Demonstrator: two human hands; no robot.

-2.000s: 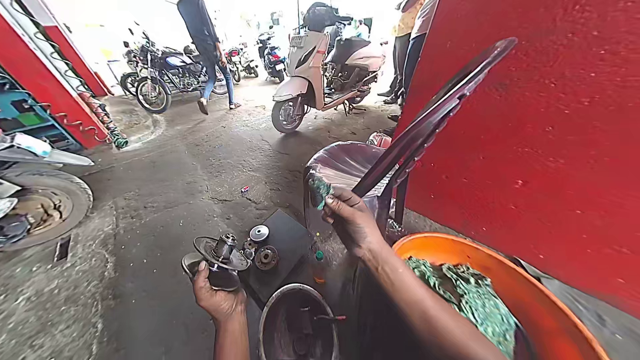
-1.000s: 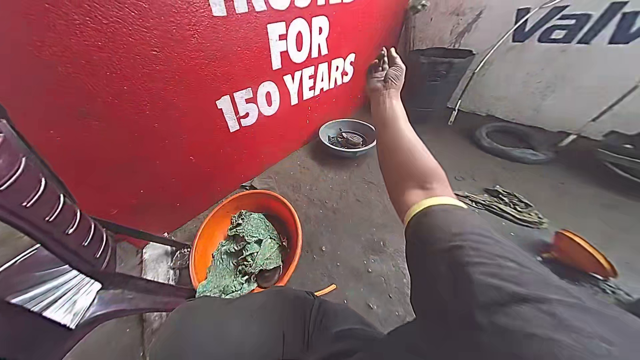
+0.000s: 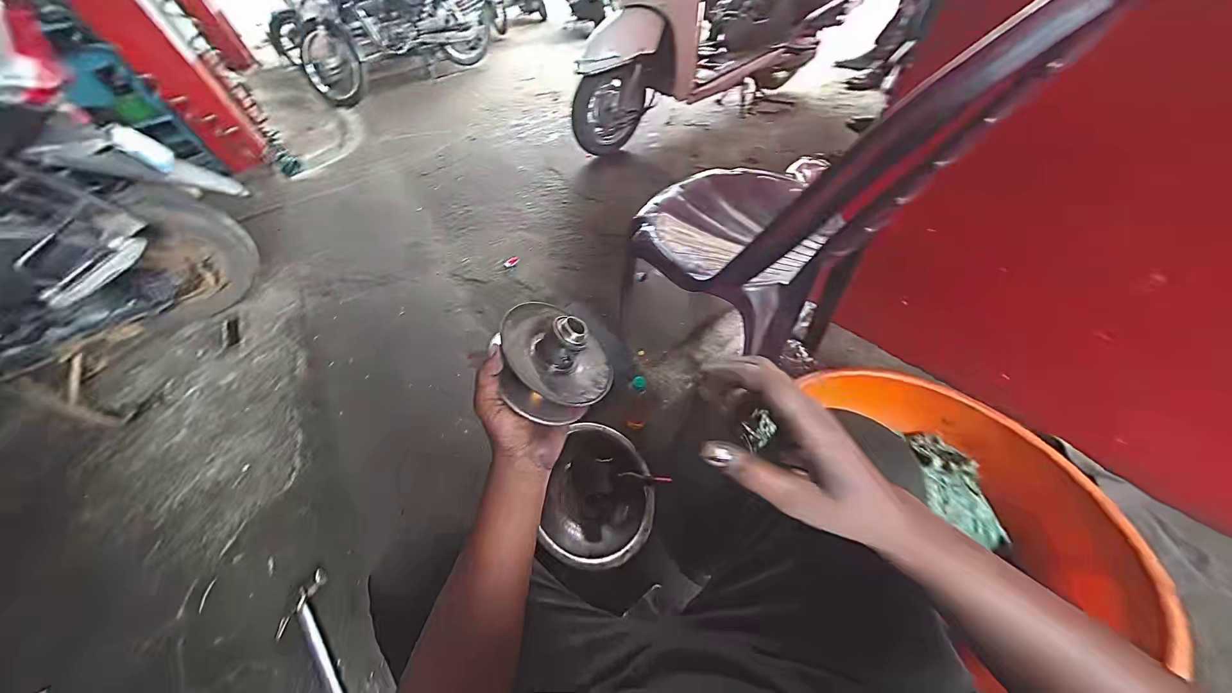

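My left hand (image 3: pixel 515 414) holds a metal scooter pulley assembly (image 3: pixel 558 361), two round discs with a hub pointing up. Below it stands a metal bowl (image 3: pixel 624 549) with dark liquid and a thin red-tipped tool in it. My right hand (image 3: pixel 818 462) hangs in the air right of the bowl, its fingers apart and blurred, holding nothing that I can make out. Beyond its fingers, a small patch of greenish cloth (image 3: pixel 760 430) shows. Right of my right forearm is an orange basin (image 3: pixel 1088 481) with green patterned cloth (image 3: pixel 962 491) inside.
A maroon plastic chair (image 3: pixel 731 221) stands ahead beside the red wall (image 3: pixel 1078 289). A small bottle with a green cap (image 3: pixel 637 409) is beyond the bowl. A metal tool (image 3: pixel 316 635) lies at lower left. A scooter (image 3: pixel 664 58) and motorcycles (image 3: pixel 385 38) stand further off.
The view has swung back from the right-hand side. My right hand, stretched out toward the wall a second ago, is now near the bowl. The green piece it held two seconds ago is not seen in it.
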